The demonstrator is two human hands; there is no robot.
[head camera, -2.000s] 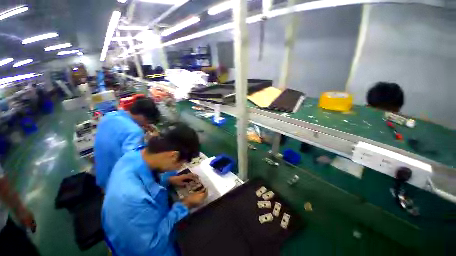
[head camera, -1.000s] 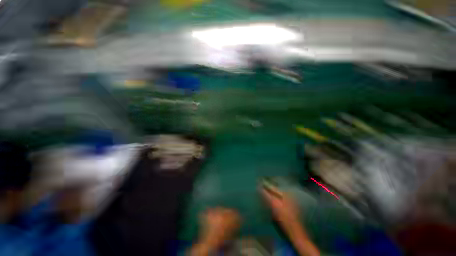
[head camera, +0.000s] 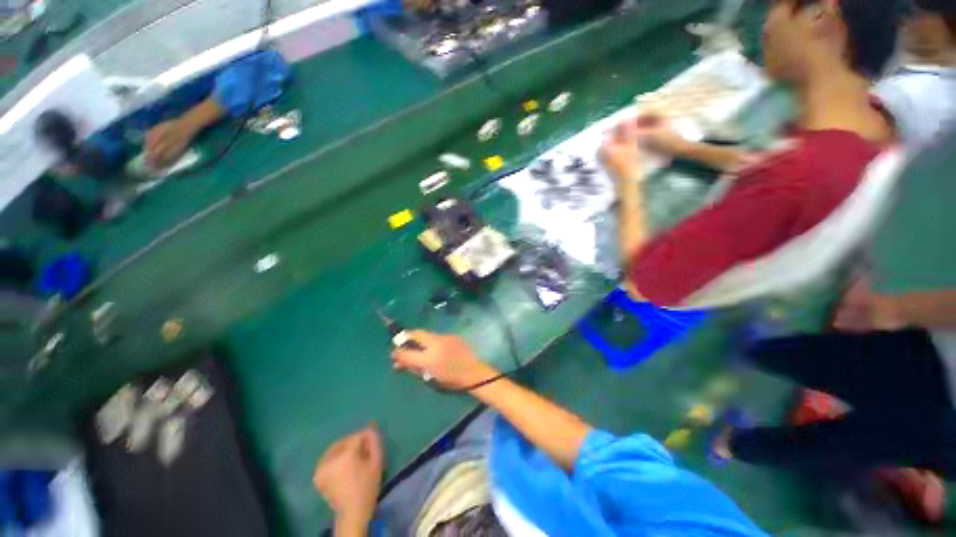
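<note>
My right hand (head camera: pixel 440 360) is shut on a soldering iron (head camera: pixel 397 331), a black pen-like tool whose thin tip points up and left over the green mat. Its dark cord runs past my wrist. My left hand (head camera: pixel 351 472) rests near the mat's front edge, blurred and curled; I cannot tell if it holds anything. Several off-white units (head camera: pixel 155 407) lie on the black tray (head camera: pixel 225 472) at the left. A bulky black box (head camera: pixel 453 223) with tan pads stands beyond my right hand, with a small white parts box (head camera: pixel 481 254) against it.
Pale and yellow pieces (head camera: pixel 402 218) lie along the green line. A person in red (head camera: pixel 734 210) sits at the right, near a white sheet (head camera: pixel 566 215) with black parts. A blue stool (head camera: pixel 634 327) stands below. Another person's hand (head camera: pixel 173 140) works across the line.
The view has swung from the neighbouring workers at the left to my own bench and turned further right. My hands were heavily blurred a second ago; the iron now shows in my right hand.
</note>
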